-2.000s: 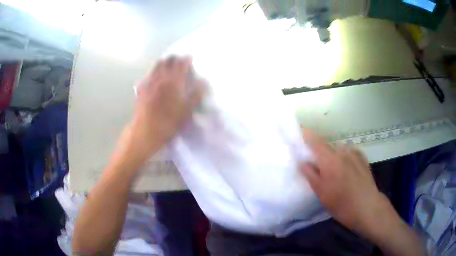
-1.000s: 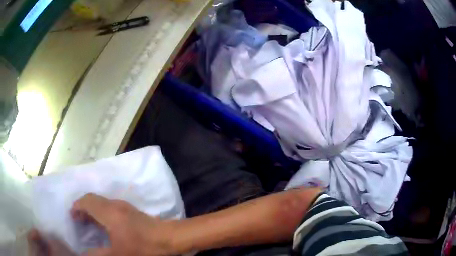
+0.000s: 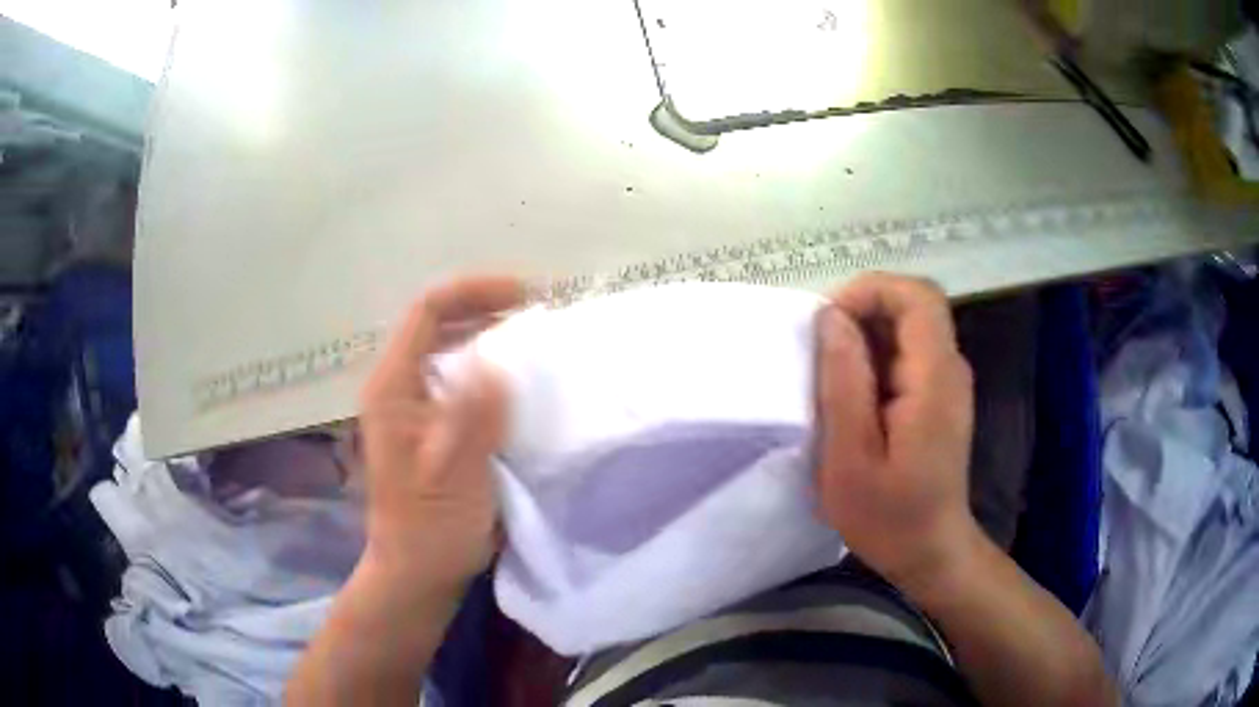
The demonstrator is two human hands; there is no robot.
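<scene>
A white garment piece (image 3: pixel 663 359) is held between my two hands over the front edge of the pale table and above my lap. Its upper edge is stretched roughly level and its lower part hangs folded. My left hand (image 3: pixel 439 414) grips its left end, slightly blurred. My right hand (image 3: pixel 895 414) pinches its right end between thumb and fingers. The parts of the cloth inside the fingers are hidden.
The pale table (image 3: pixel 373 207) has a printed ruler (image 3: pixel 773 256) along its front edge and a dark slot. Dark snips (image 3: pixel 1105 108) lie at the upper right. White cloth (image 3: pixel 242 580) is heaped left of my lap, and more white cloth (image 3: pixel 1174 483) hangs at the right.
The view has swung back from the bundle at the right to the table. The white piece is now held by both hands at the table's front edge, off the machine area it covered earlier.
</scene>
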